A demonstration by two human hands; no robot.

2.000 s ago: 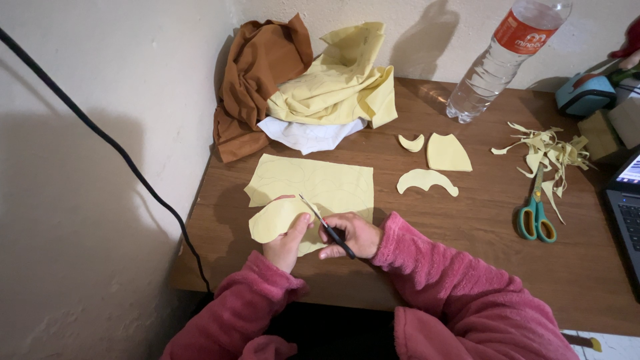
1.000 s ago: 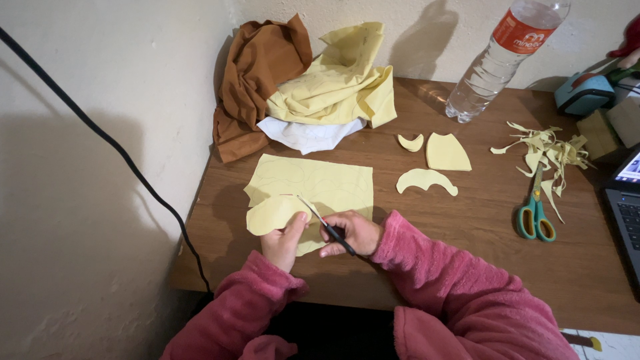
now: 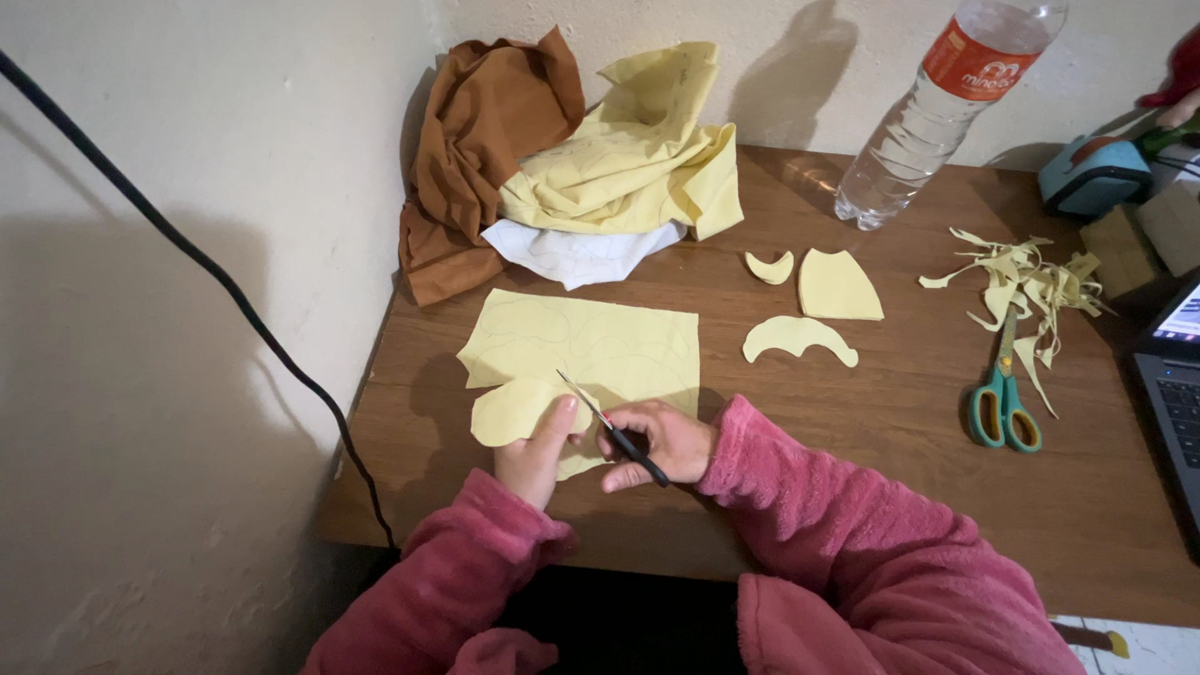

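Observation:
My left hand [image 3: 536,459] pinches a rounded piece of pale yellow fabric [image 3: 511,412], thumb on top. My right hand [image 3: 661,442] has its fingers in the handles of small black-handled scissors [image 3: 619,439], whose blades point up and left at the right edge of that piece. Beneath both lies a larger pale yellow fabric sheet [image 3: 628,342] with faint drawn outlines. To its right rest a small crescent piece [image 3: 771,269], a trapezoid-like piece [image 3: 839,286] and a scalloped arc piece [image 3: 800,339], all of the same yellow.
Brown fabric [image 3: 487,122], crumpled yellow fabric [image 3: 609,178] and white fabric [image 3: 586,253] are heaped at the back left. A plastic bottle [image 3: 914,131] stands by the wall. Green-handled scissors [image 3: 1005,403], fabric scraps [image 3: 1022,272] and a laptop [image 3: 1179,394] are at the right.
The rounded fabric piece has turned and shifted slightly in my left hand. A reddish strip seen along its top edge two seconds ago no longer shows. My right hand stays nearly in place.

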